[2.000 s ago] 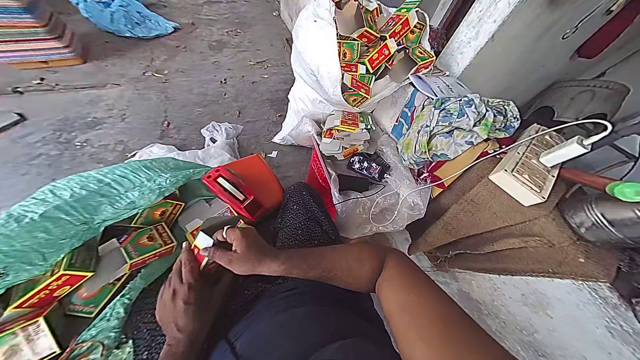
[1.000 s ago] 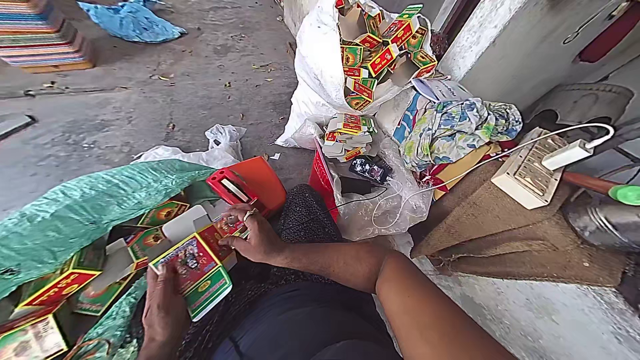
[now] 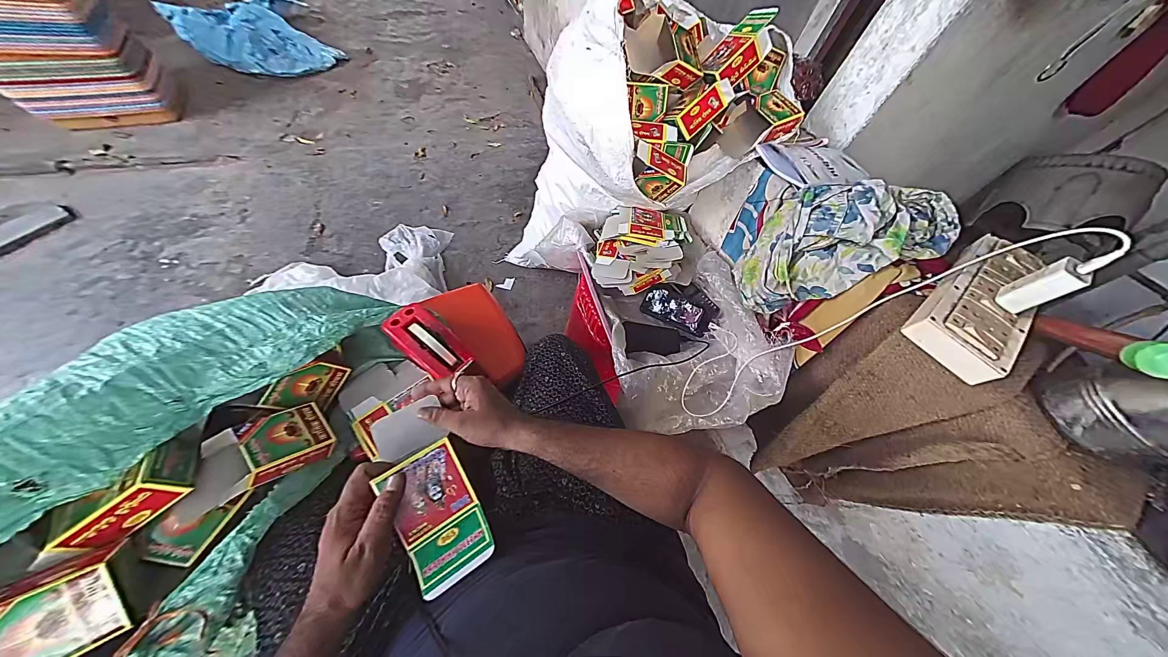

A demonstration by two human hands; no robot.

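My left hand (image 3: 358, 540) grips the left edge of a flat printed cardboard box (image 3: 444, 520), red and green with a yellow border, above my lap. Beyond it, my right hand (image 3: 470, 408) reaches over the pale flap at the box's far end, thumb and fingers around its upper part; a ring is on one finger. Just past my right fingertips lies a red device with a pale strip (image 3: 427, 340), resting against an orange plastic container (image 3: 484, 328). Folded-open cartons (image 3: 287, 441) fill a green woven sack (image 3: 182, 365) on the left.
A white sack (image 3: 584, 137) of cartons stands ahead. Flattened cartons (image 3: 643, 246) lie before it, near a mobile phone (image 3: 675, 308) on clear plastic. To the right are floral cloth (image 3: 839, 242), a switchboard extension box (image 3: 972, 310) with a white plug and cable, burlap (image 3: 940, 438) and a metal vessel (image 3: 1104, 401).
Two seconds ago both hands were close together around a small piece of carton. The flat box then came into view between them, and its printed face now hangs lower over my lap.
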